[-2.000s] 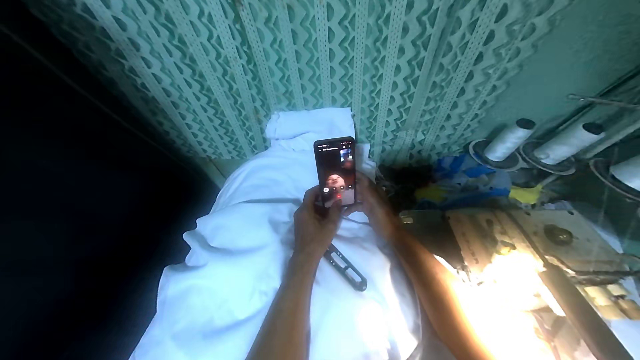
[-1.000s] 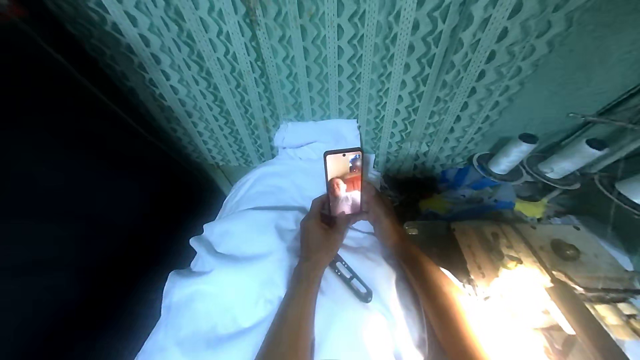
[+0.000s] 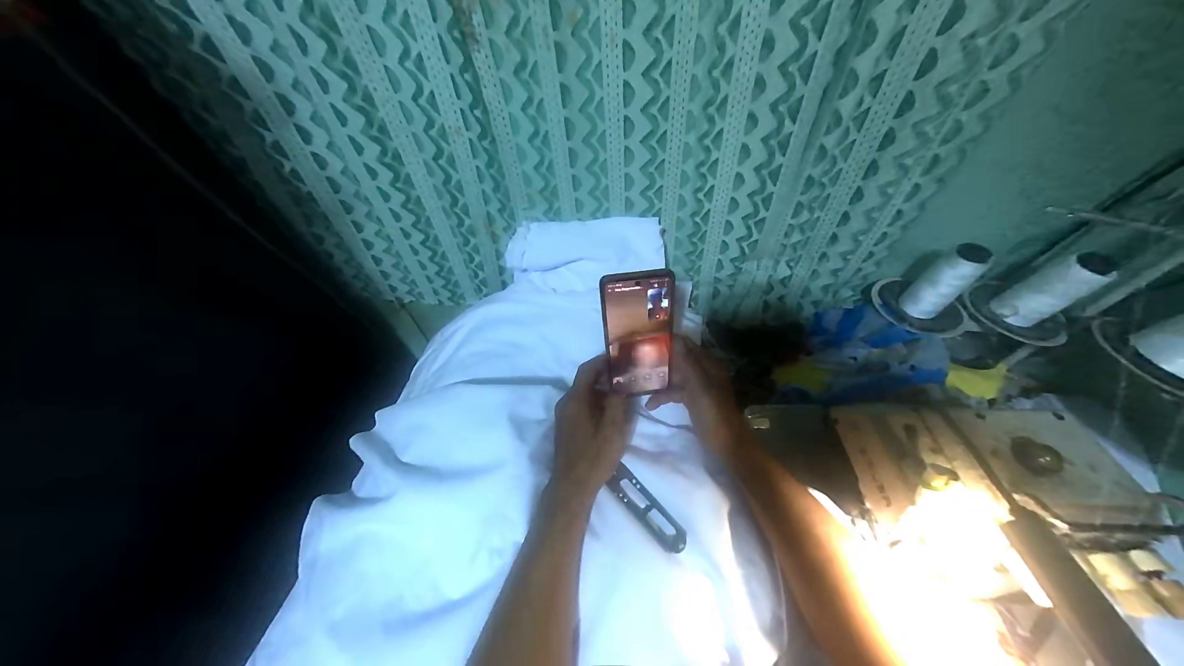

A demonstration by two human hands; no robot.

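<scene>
A dark-framed smartphone [image 3: 638,328] stands upright near the middle of the view, its screen lit with a video picture. My left hand [image 3: 590,421] grips its lower left side. At the lower right side of the phone, my right hand [image 3: 701,388] holds it too, the fingers partly hidden. Both forearms rest over a heap of white cloth [image 3: 444,462]. On that cloth, just below my left hand, lies a dark slotted handle [image 3: 652,513], perhaps of a cutter or thread snips; its upper end is hidden by the hand.
At right is a sewing machine [image 3: 980,444] under a glaring lamp. Behind it white thread cones [image 3: 945,280] sit on round holders, near blue and yellow plastic [image 3: 860,347]. A green patterned wall [image 3: 610,120] rises behind the cloth. The left side is very dark.
The picture on the phone's screen has changed. Both hands stay on the phone, which stands more upright than two seconds ago.
</scene>
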